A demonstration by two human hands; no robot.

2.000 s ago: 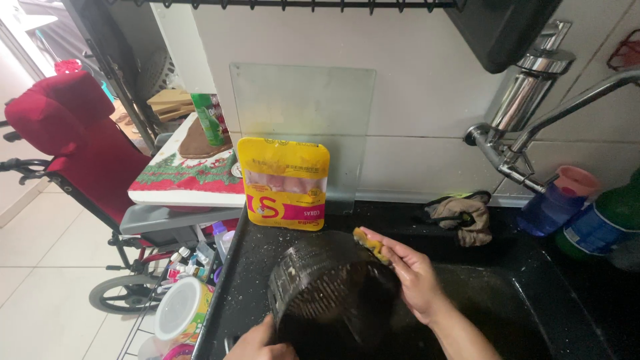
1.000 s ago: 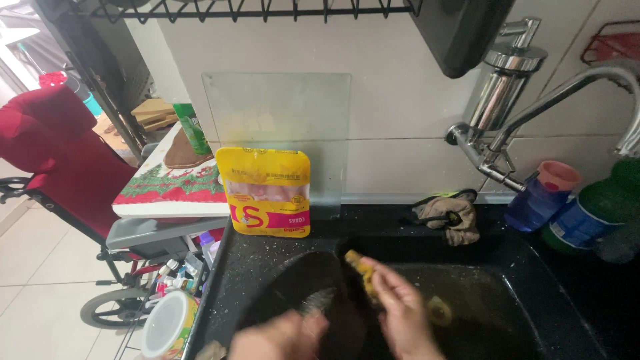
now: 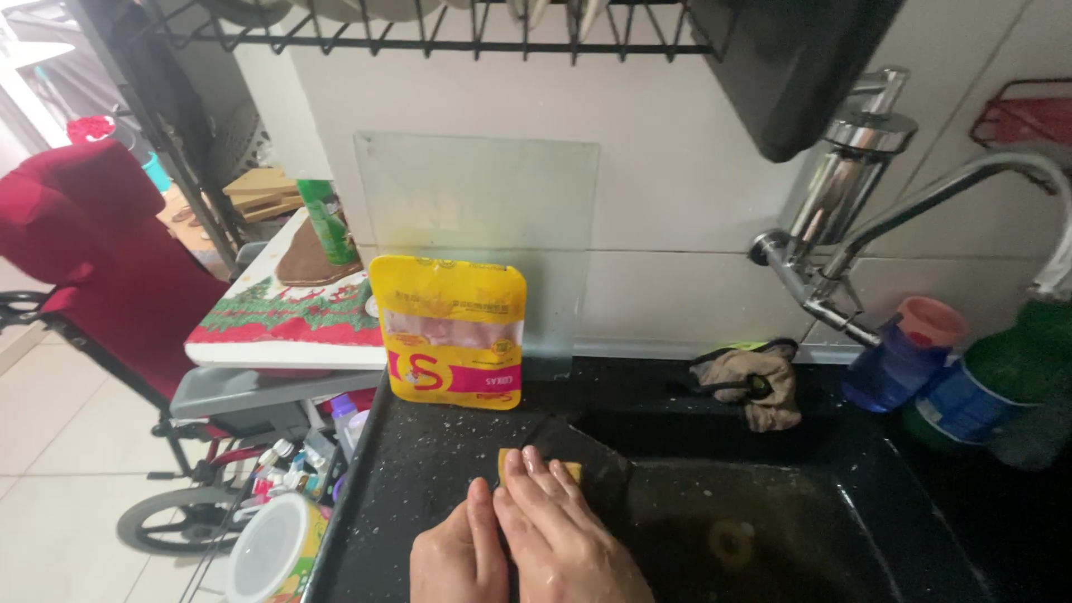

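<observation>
My right hand lies flat with its fingers over a yellow sponge, whose edges show on both sides of the fingertips. The sponge is against a dark, wet object at the left edge of the black sink; most of that object is hidden by my hands. Close beside the right hand, thumb up, is my left hand; what its fingers hold is hidden. A yellow food pack stands on the black counter beyond my hands, leaning toward a glass panel on the wall.
A chrome faucet reaches over the sink from the right. A crumpled cloth lies behind the basin, beside a blue container and a green bottle. A dish rack hangs above. A red wheelchair stands at left.
Two seconds ago my hands held a dark perforated basket or pan, with the sponge at its rim. My hands are now close together, and that perforated side no longer shows.
</observation>
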